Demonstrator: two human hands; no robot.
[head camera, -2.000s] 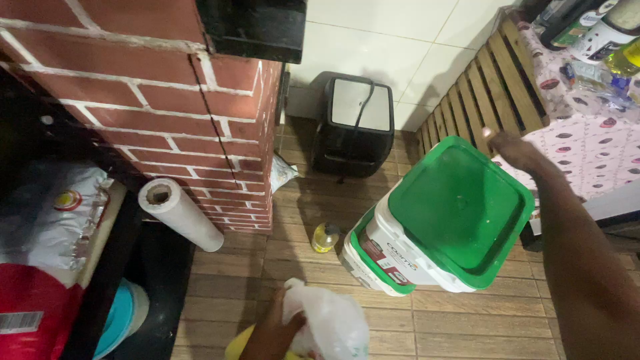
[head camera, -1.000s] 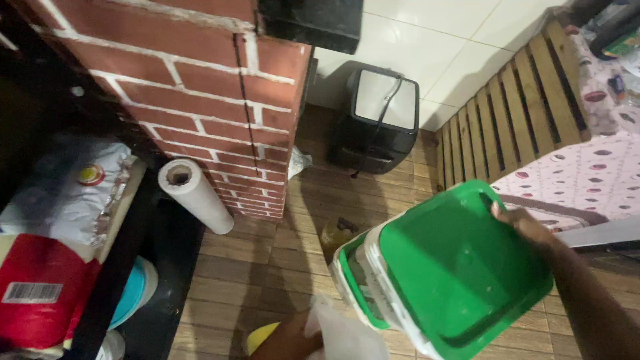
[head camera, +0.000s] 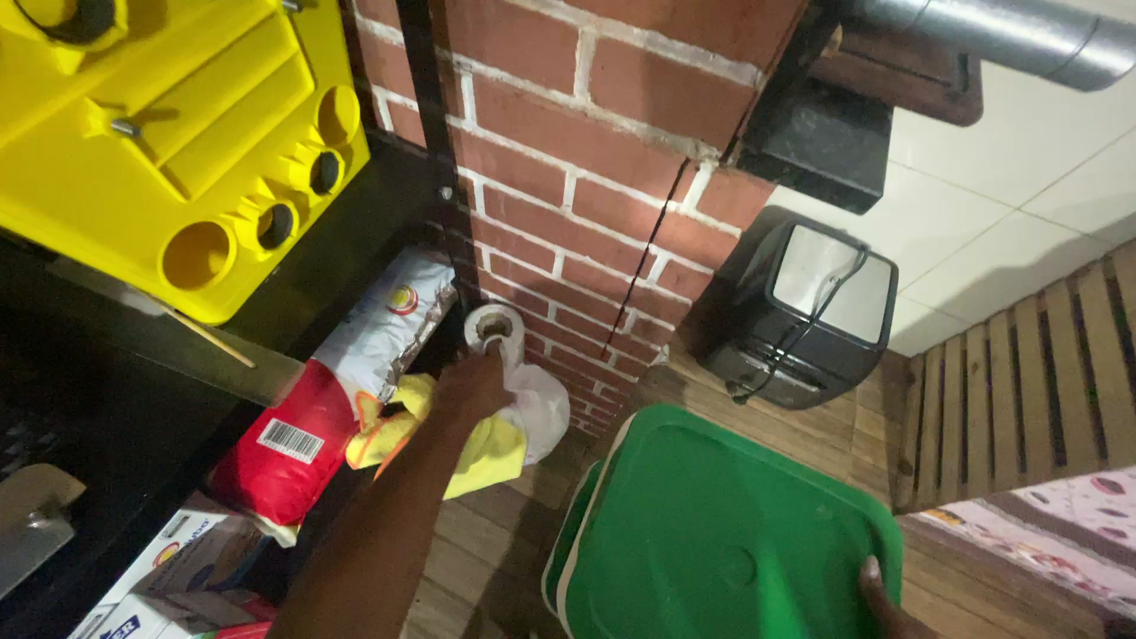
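Note:
My left hand (head camera: 475, 386) is closed around a white plastic bag (head camera: 539, 413) and a yellow cloth (head camera: 488, 453), just below the top of a white roll (head camera: 493, 330) that leans by the brick pillar. The fingers are partly hidden. At the lower right, my right hand (head camera: 877, 596) lies against the edge of a green lid (head camera: 737, 524) on a pale plastic container; only a finger and a bit of the hand show, so its grip is not clear. A second green lid shows under the first.
A black appliance (head camera: 799, 311) with a cord over its top stands on the wood-look floor behind the lid. Left are a yellow plastic panel (head camera: 257, 133), a red and silver packet (head camera: 311, 444) and boxes (head camera: 169, 568). A slatted wooden piece (head camera: 1021, 390) stands right.
The view has swung left. My left hand, with the white bag, has moved from beside the containers to the white roll. My right hand remains at the green lid's edge.

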